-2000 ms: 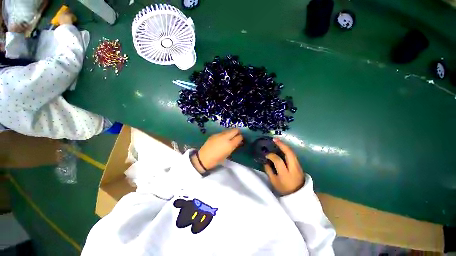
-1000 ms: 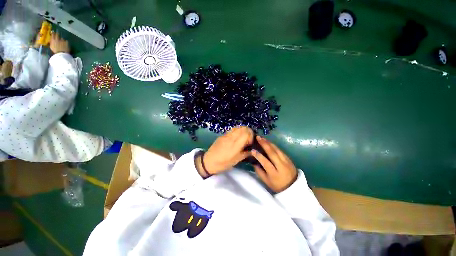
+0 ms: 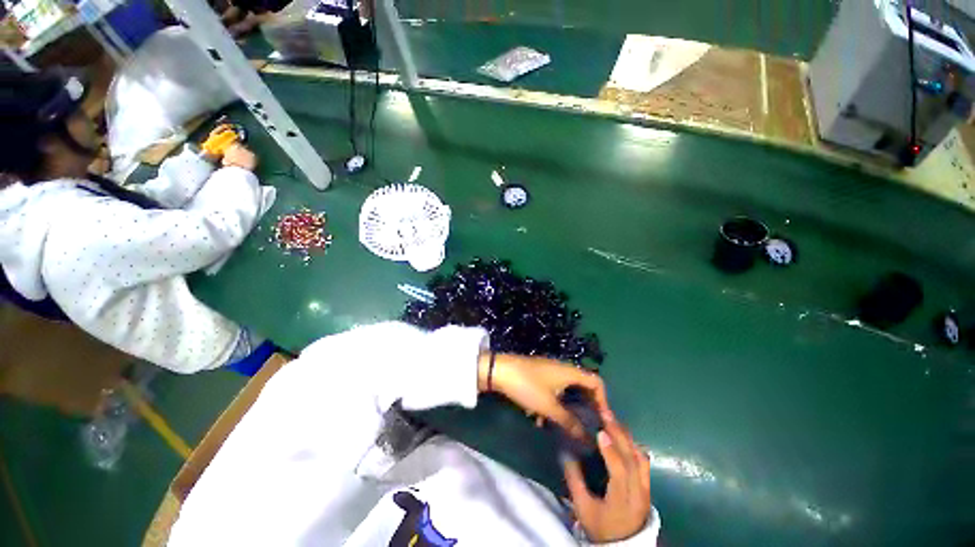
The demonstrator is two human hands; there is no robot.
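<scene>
My left hand [image 3: 543,387] is at the lower middle, just in front of the heap, with its fingers on a black cylindrical housing [image 3: 586,436]. My right hand [image 3: 615,489] holds the same housing from the right side. The housing is blurred and partly hidden by the fingers. The heap of small glossy black parts [image 3: 500,308] lies behind my left hand, its near edge covered by my forearm. A thin pale blue strip [image 3: 415,292] lies at the heap's left edge.
A white fan [image 3: 404,222] lies behind the heap. A red-gold heap [image 3: 302,233] and a neighbouring worker [image 3: 118,256] are at left. Black housings [image 3: 740,246] [image 3: 891,299] and discs [image 3: 514,196] [image 3: 779,251] stand further back. An open cardboard box [image 3: 230,433] is at the bench edge.
The view has tilted up and shows the bench's far side. Both hands have come together on the housing, which earlier was in my right hand alone.
</scene>
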